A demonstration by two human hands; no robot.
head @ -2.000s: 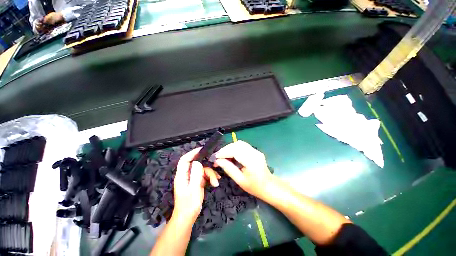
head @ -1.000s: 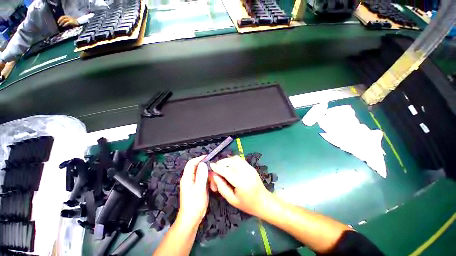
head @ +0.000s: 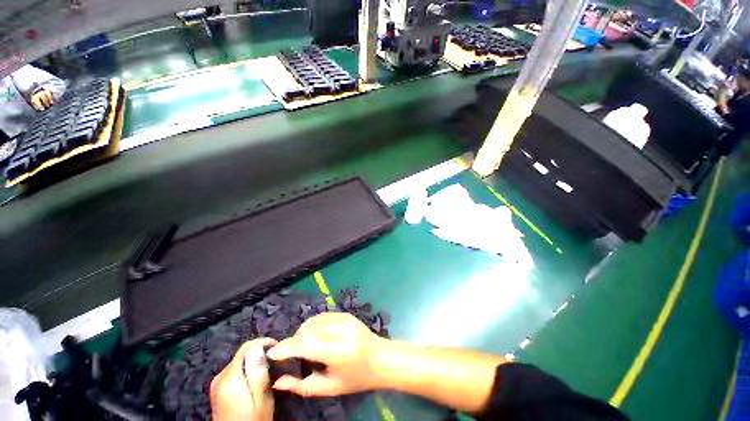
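My left hand [head: 243,385] and my right hand [head: 339,353] meet low in the picture, over the heap of small black inserts [head: 218,333]. Both are closed around a black handle part [head: 303,369], which shows only between the fingers; the rest is hidden. Whether an insert is in the fingers cannot be told. Behind the heap lies the long black tray [head: 267,245], with black handles [head: 150,253] at its left end. Loose handle parts [head: 103,393] lie left of the heap, cut by the lower edge.
The plastic-lined bin [head: 18,341] is cut off at the left. A translucent bottle [head: 416,205] lies by the white cloth [head: 479,224]. A yellow-taped post [head: 503,127] stands behind, with stacked black trays [head: 576,156] to its right. A person's hand [head: 43,99] shows across the belt.
The view has swung right, so the tray, heap and bin appear further left and lower. The handle part stuck up from my hands before; now it is mostly covered by my fingers.
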